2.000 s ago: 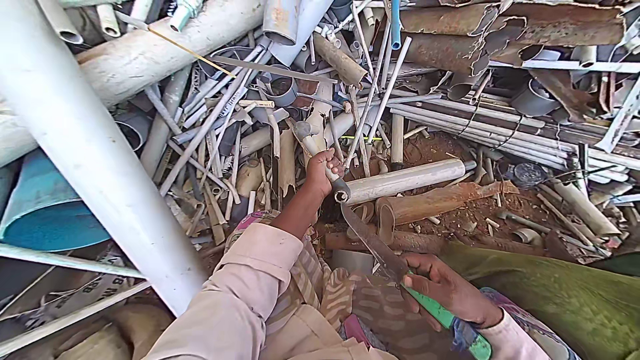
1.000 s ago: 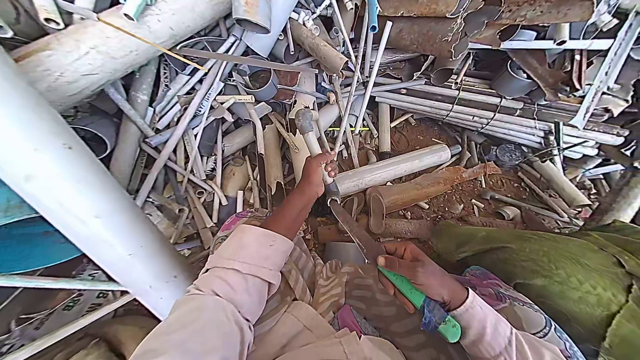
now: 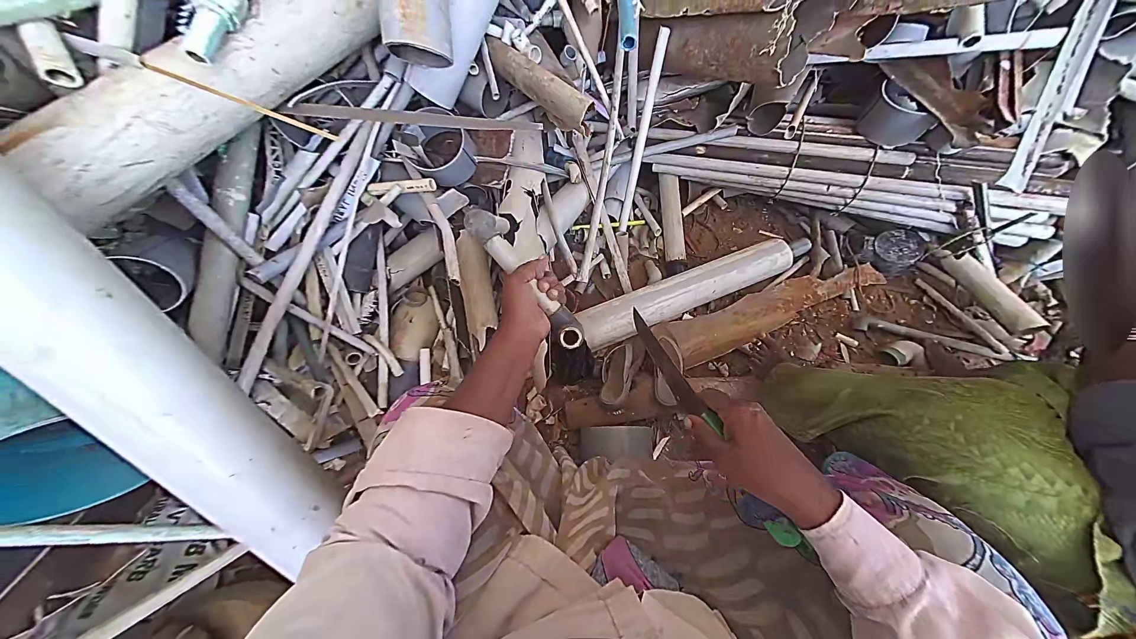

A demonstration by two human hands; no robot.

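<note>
My left hand (image 3: 530, 303) is closed round a short length of plastic pipe (image 3: 503, 253) with a grey fitting at its far end and a dark fitting at its near end, whose open mouth faces me. In my right hand (image 3: 754, 448) is a knife (image 3: 666, 364) with a long dark blade and a green handle, mostly covered by the fingers. Its blade points up and to the left, apart from the held pipe. Just beyond the hands a thick whitish pipe (image 3: 683, 295) lies on the ground, beside a split brown pipe (image 3: 763, 319).
Scrap pipes surround the hands. A large white pipe (image 3: 160, 382) slants across the left side, near a blue pipe (image 3: 62, 470). Thin white pipes (image 3: 825, 182) lie bundled at the upper right. Green cloth (image 3: 941, 453) is at the right, with part of a person (image 3: 1100, 266) at the edge.
The knife blade was against the near end of the held pipe; now it is away to the right, pointing up. My left hand still holds the pipe. A person has come into view at the right edge.
</note>
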